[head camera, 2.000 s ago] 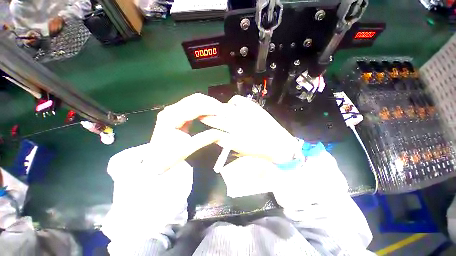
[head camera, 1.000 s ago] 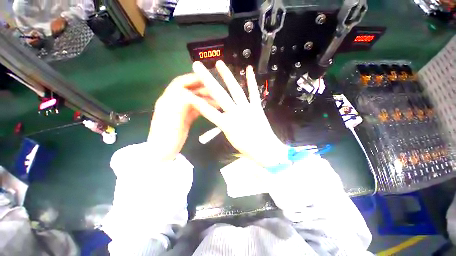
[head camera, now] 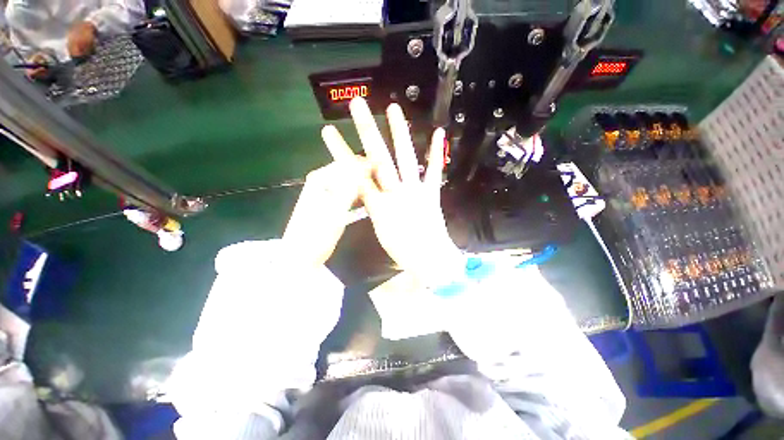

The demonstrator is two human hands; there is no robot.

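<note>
My left hand (head camera: 325, 210) is raised over the bench with bent fingers, touching my right hand near its thumb and index finger. My right hand (head camera: 406, 206) is open, its fingers spread and pointing away from me. Both hands are overexposed, so fingertip detail is lost. A short pale strip (head camera: 356, 216) shows between the hands; I cannot tell which hand holds it, if either. A blue wrist strap (head camera: 480, 268) circles my right wrist. A white sheet (head camera: 402, 314) lies under my right wrist near the bench edge.
A black fixture (head camera: 516, 210) with metal clamps (head camera: 454, 43) stands ahead, with red-digit counters (head camera: 348, 92) beside it. A clear tray of orange-black parts (head camera: 675, 198) is at right, with a perforated sheet (head camera: 748, 155) behind. A metal arm (head camera: 94, 142) stands left. Another person's hand (head camera: 82, 39) shows upper left.
From close together with bent fingers, my right hand has opened and spread its fingers. My left hand has shifted slightly right against it. The pale strip sits higher and is partly covered.
</note>
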